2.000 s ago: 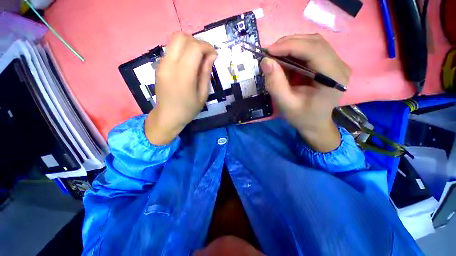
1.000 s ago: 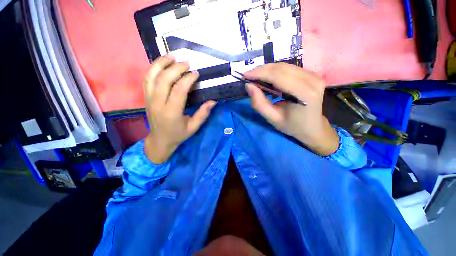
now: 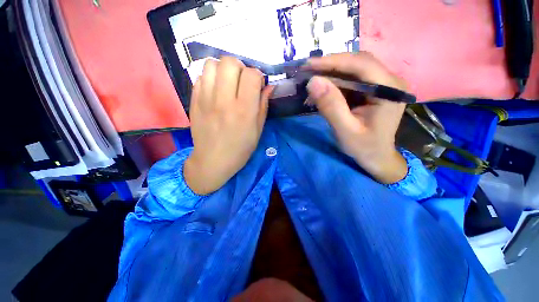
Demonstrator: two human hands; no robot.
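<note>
The opened tablet (image 3: pixel 248 38) lies on the red-pink mat, its white battery area and mainboard facing up. A dark flat flex cable (image 3: pixel 227 54) runs slantwise across it. My left hand (image 3: pixel 227 118) is over the tablet's lower left part, fingers curled, thumb and index tip close together near the lower middle; whether they pinch something is hidden. My right hand (image 3: pixel 360 106) holds the tweezers (image 3: pixel 378 90) like a pen. Their tips are blurred over the tablet's lower middle, near my left fingertips, beside a small pale patch.
Stacked black slabs and white sheets (image 3: pixel 71 118) stand at the left. A blue pen (image 3: pixel 499 23) and a thick black stick (image 3: pixel 519 44) lie at the right of the mat (image 3: pixel 425 53). A blue bin (image 3: pixel 464 133) with metal tools hangs below the bench edge at the right.
Since one second ago, my left hand has moved right and curled its spread fingers. My right hand has shifted slightly right and up, still holding the tweezers. The view has shifted slightly.
</note>
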